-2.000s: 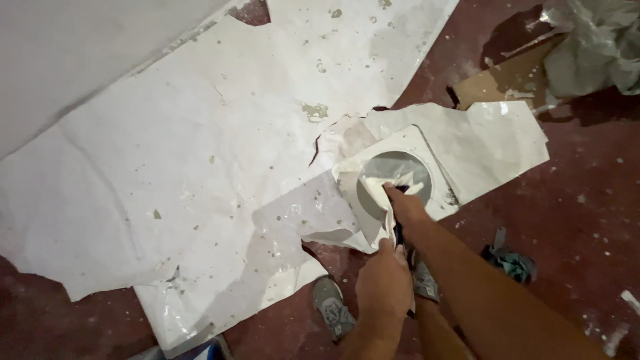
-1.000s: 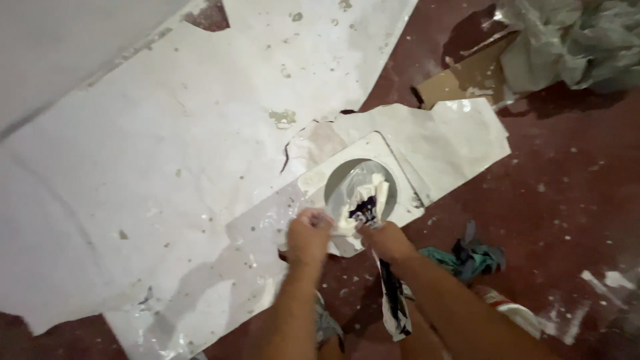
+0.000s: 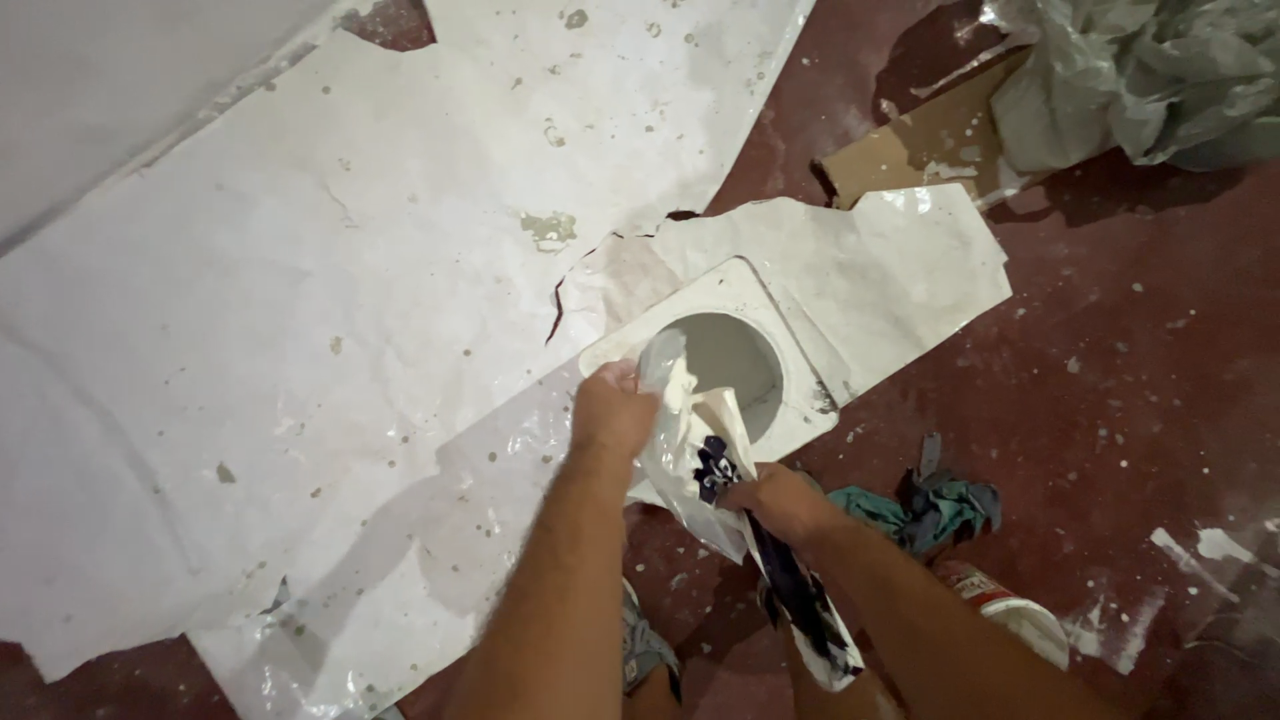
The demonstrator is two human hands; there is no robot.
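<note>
My left hand (image 3: 612, 412) grips the edge of a clear plastic bag (image 3: 665, 440) smeared inside with a white, paste-like material. My right hand (image 3: 785, 502) is closed on a torn, cream-coloured packet with dark print (image 3: 718, 465), whose long tail (image 3: 800, 600) hangs below the hand. Bag and packet touch and lie over the near left rim of a square white container with a round opening (image 3: 740, 290). Its grey inner wall shows, while the near left part of the opening is hidden. The container rests on white sheeting.
Spattered white sheeting (image 3: 300, 300) covers much of the dark red floor (image 3: 1100, 380). Cardboard (image 3: 915, 130) and crumpled plastic (image 3: 1150, 90) lie at upper right. A green and grey cloth (image 3: 930, 510) and a tipped tub (image 3: 1025, 625) are at lower right, near my feet (image 3: 645, 645).
The plastic bag, inside the container's opening one second ago, is now up at its near left rim. My left hand has taken hold of the bag's edge.
</note>
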